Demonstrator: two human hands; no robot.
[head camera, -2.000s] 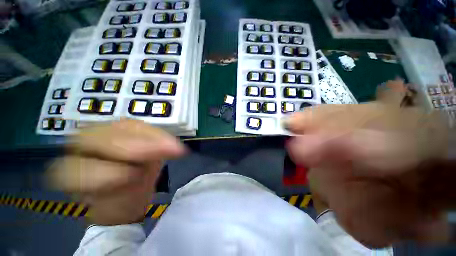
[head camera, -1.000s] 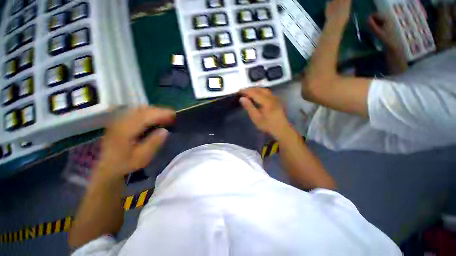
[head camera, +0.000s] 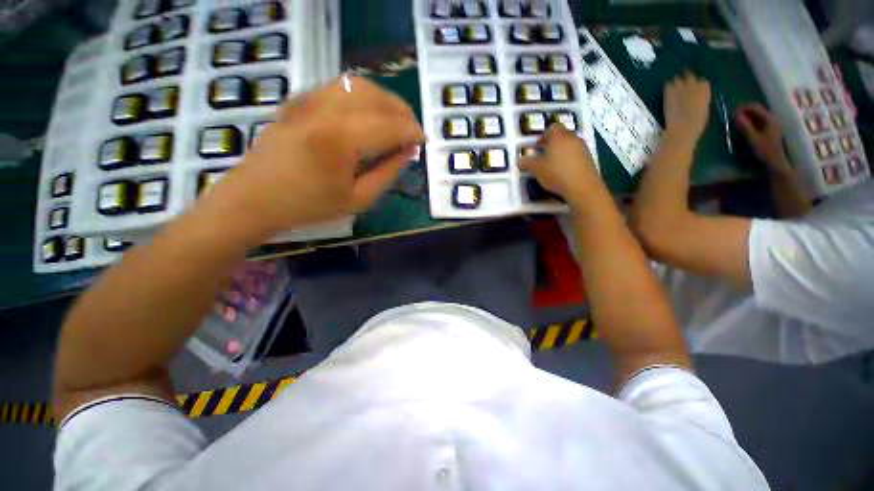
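My left hand (head camera: 331, 158) is raised over the bench between the trays, thumb and fingertips near each other; blur hides whether they hold anything. My right hand (head camera: 567, 165) is over the near right part of the right blister tray (head camera: 501, 199), fingertips at a housing in a pocket; I cannot tell if they grip it. Battery-fitted housings (head camera: 467, 196) sit in the tray's pockets. A dark closed housing (head camera: 539, 190) shows partly beside my right wrist. The thicker stack of left blister trays (head camera: 182, 96) holds paired housings, some hidden behind my left hand.
A perforated white sheet (head camera: 618, 105) lies right of the right tray. A neighbour's bare arm (head camera: 661, 182) reaches onto the bench, near tweezers (head camera: 725, 125) and a tray with red-marked parts (head camera: 815, 125). A bag of pink parts (head camera: 240, 307) is below the bench edge.
The view has shifted, bringing the trays lower and to the right. My left hand has risen from the bench edge to over the bench. My right hand has moved from the tray's front edge over its pockets.
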